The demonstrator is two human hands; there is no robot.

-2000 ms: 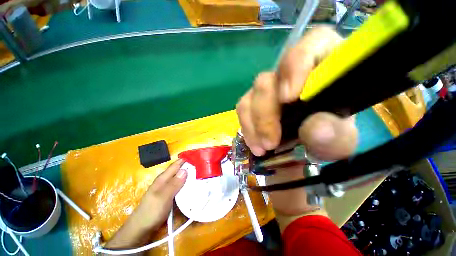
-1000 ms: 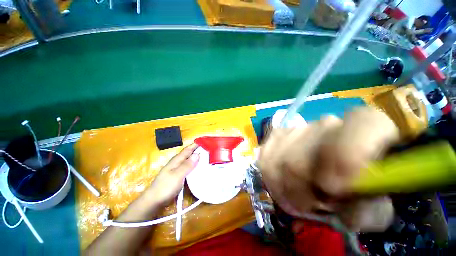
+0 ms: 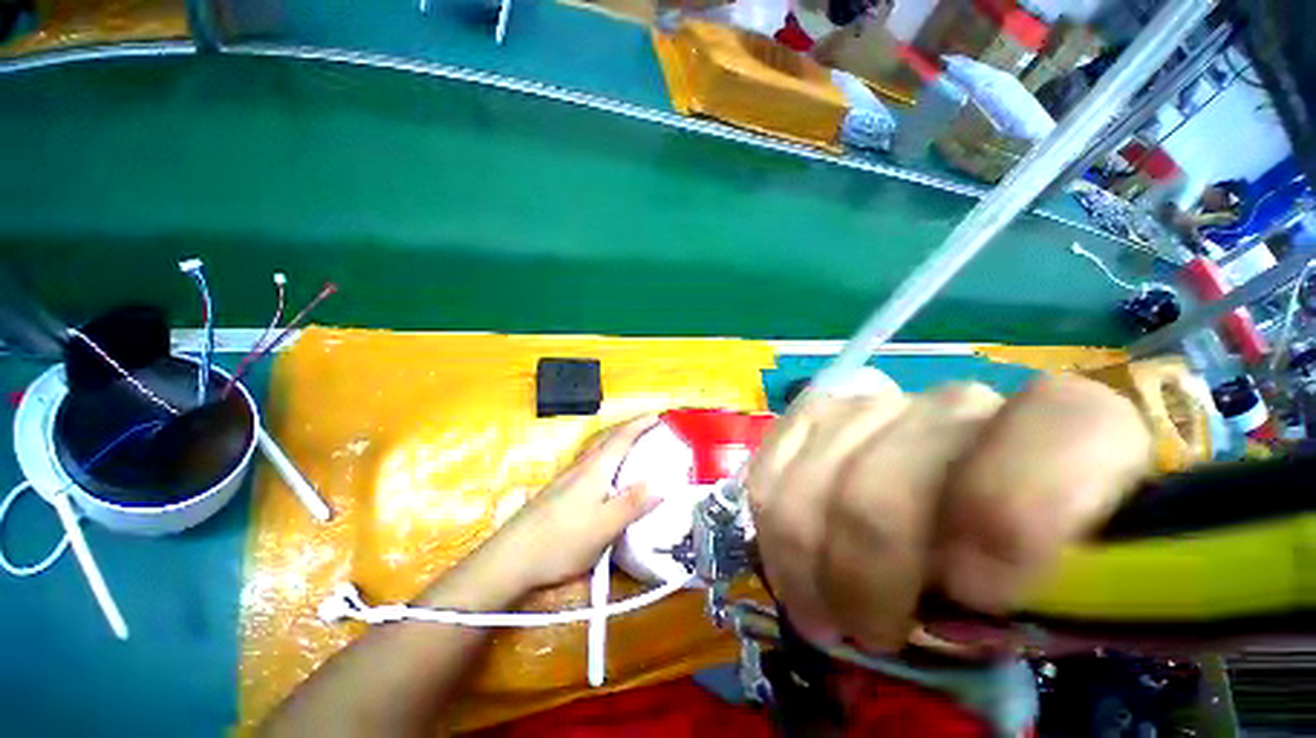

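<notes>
A white housing [image 3: 652,498] with a red flared neck [image 3: 717,444] lies on the orange-wrapped cradle [image 3: 419,433]. My left hand [image 3: 585,505] holds the housing's left side. My right hand [image 3: 938,505] grips the power screwdriver [image 3: 1183,577], a black body with a yellow band. Its metal jaw tip [image 3: 717,536] is at the housing's right side; the exact contact is hard to see. The hand hides the housing's right part. A white cable [image 3: 505,617] curves left from the housing, and a white antenna [image 3: 599,620] points down from it.
A black block [image 3: 569,387] sits at the cradle's back. An open white shell [image 3: 152,498] with wire leads stands left. The green belt [image 3: 433,202] runs behind. A clear feed hose [image 3: 1010,195] rises to the upper right. A carton of black parts [image 3: 1126,699] is lower right.
The view has shifted, so bench things sit further right. The screwdriver has swung from steeply raised to nearly level, with its tip still by the housing. The red neck is now partly covered by my right hand.
</notes>
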